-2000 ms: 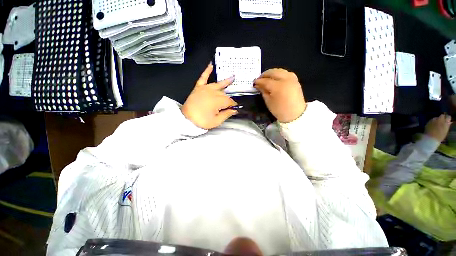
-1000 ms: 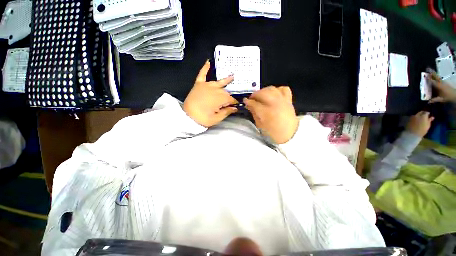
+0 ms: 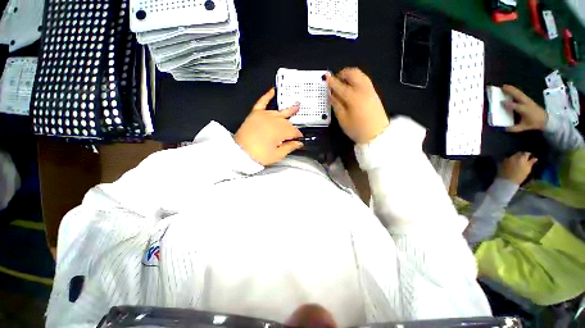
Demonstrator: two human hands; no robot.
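Observation:
A white perforated plate (image 3: 304, 99) lies on the black table in front of me, with a black dot near its lower right corner. My left hand (image 3: 268, 133) rests at its left edge, one fingertip on the plate, and holds a narrow black pad strip (image 3: 308, 138) below the plate, at the table edge. My right hand (image 3: 356, 106) has its fingertips on the plate's upper right corner, over a dark round spot. Whether a loose pad is still between those fingertips cannot be told.
A tall fanned plate pile (image 3: 192, 48) stands left, beside black sheets with white dots (image 3: 80, 70). A smaller plate pile (image 3: 333, 16) lies beyond. A phone (image 3: 416, 50) and long dotted sheet (image 3: 465, 96) lie right. A neighbour's hand (image 3: 527, 110) holds a white plate. Carton (image 3: 96, 170) is below.
My right hand has moved from the strip up to the plate's upper right corner. My left hand has stayed at the plate and strip. The neighbour's hand has moved nearer with a plate.

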